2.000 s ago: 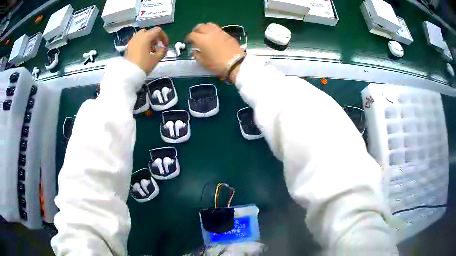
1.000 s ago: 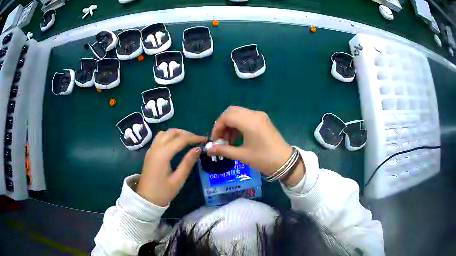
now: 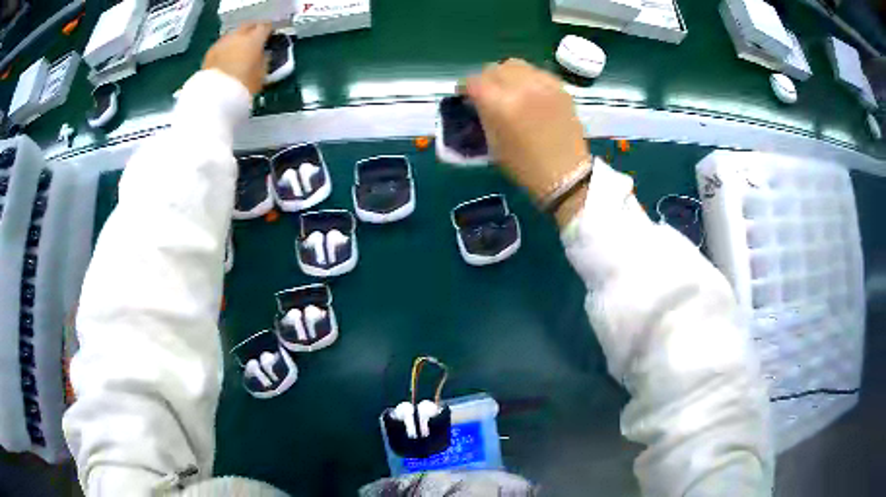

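My left hand (image 3: pixel 240 55) is at the belt, on an open charging case (image 3: pixel 279 58) with a black inside. My right hand (image 3: pixel 525 116) is blurred and holds another open, empty-looking charging case (image 3: pixel 460 130) by its right side, over the near edge of the rail. Two white earbuds (image 3: pixel 416 418) stand in the black test socket (image 3: pixel 418 442) on the tester (image 3: pixel 466 448), whose blue screen is lit. Yellow and red fixture wires (image 3: pixel 427 367) loop up behind the socket.
Open cases with earbuds (image 3: pixel 326 243) and empty cases (image 3: pixel 486 230) lie on the green mat. A white blister tray (image 3: pixel 777 281) stands right, stacked trays (image 3: pixel 49 311) left. Beyond the pale rail (image 3: pixel 379 120) are boxes (image 3: pixel 622 15) and a closed case (image 3: pixel 580 56).
My hands have moved from the tester out to the rail and belt, each now at a case. The earbuds handled at the socket now stand in it, released.
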